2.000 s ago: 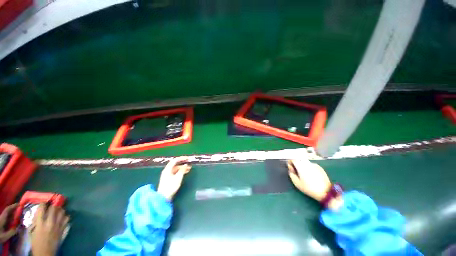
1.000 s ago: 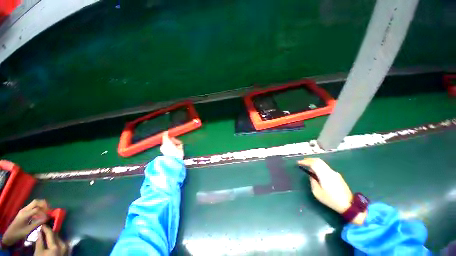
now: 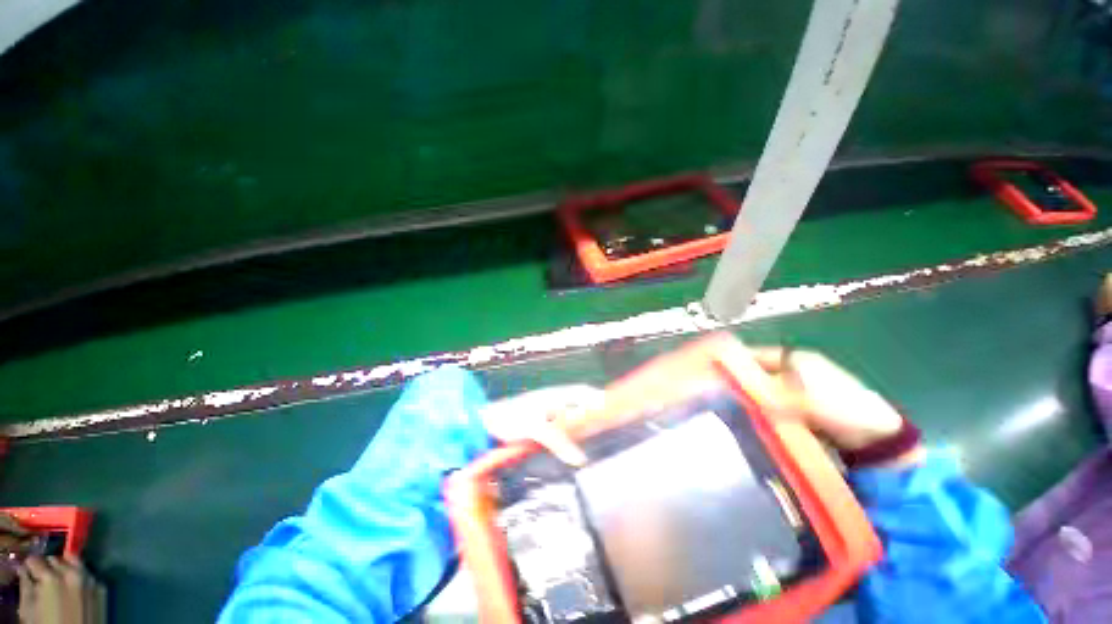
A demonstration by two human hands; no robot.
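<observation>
An orange-red carrier tray (image 3: pixel 839 497) with an open-backed tablet is held tilted over the bench in front of me. The tablet shows a silver-grey battery (image 3: pixel 689 506) and a main board (image 3: pixel 551 549) on its left side. My left hand (image 3: pixel 545 414) grips the tray's far left edge. My right hand (image 3: pixel 829 396) holds the tray's upper right corner, its fingers blurred and partly behind the frame. A thin dark stick (image 3: pixel 787 356) shows faintly at my right fingers; its type is unclear.
Another tray (image 3: pixel 652 265) lies on the green conveyor behind the grey post (image 3: pixel 780 165), over a dark panel. A further tray (image 3: pixel 1058 217) is at the far right. Another person's hand (image 3: pixel 55 591) is at lower left; a purple sleeve (image 3: pixel 1073 536) is at right.
The left tray has come off the conveyor and is now held above the bench by both hands. The view has shifted, and a tray at far right shows more fully.
</observation>
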